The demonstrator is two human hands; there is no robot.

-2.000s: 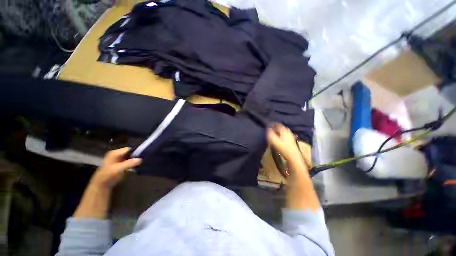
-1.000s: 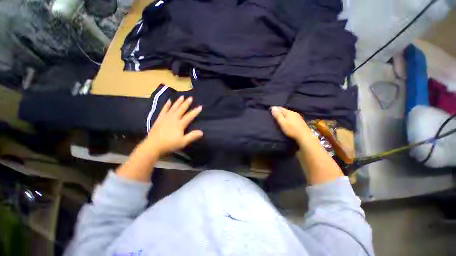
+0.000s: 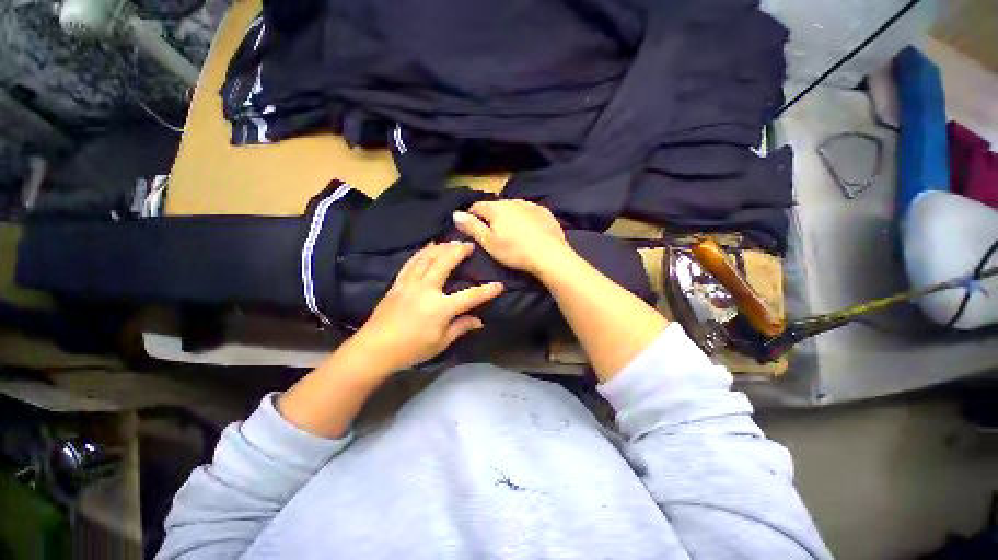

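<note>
A dark garment [image 3: 378, 246] lies around the right part of the black pressing board [image 3: 164, 257]; its edge with a white double stripe crosses the board. My left hand [image 3: 427, 306] lies on the garment with its fingers spread. My right hand [image 3: 520, 235] rests on the garment just to the right, its fingertips near those of my left hand. Whether the right fingers pinch the cloth is hard to tell. The steam iron [image 3: 706, 295], silver with an orange-brown handle, sits at the board's right end, untouched.
A dark garment pile [image 3: 460, 77] lies behind the board on the tan table [image 3: 192, 181]. A hose [image 3: 854, 317] runs right from the iron. On the grey right-hand surface are a wire triangle [image 3: 851, 162], a blue bar [image 3: 919, 126] and a white bundle [image 3: 952, 257].
My right hand has moved left along the garment, away from the iron. My left hand has moved right and down a little from the white stripe. The iron shows more fully.
</note>
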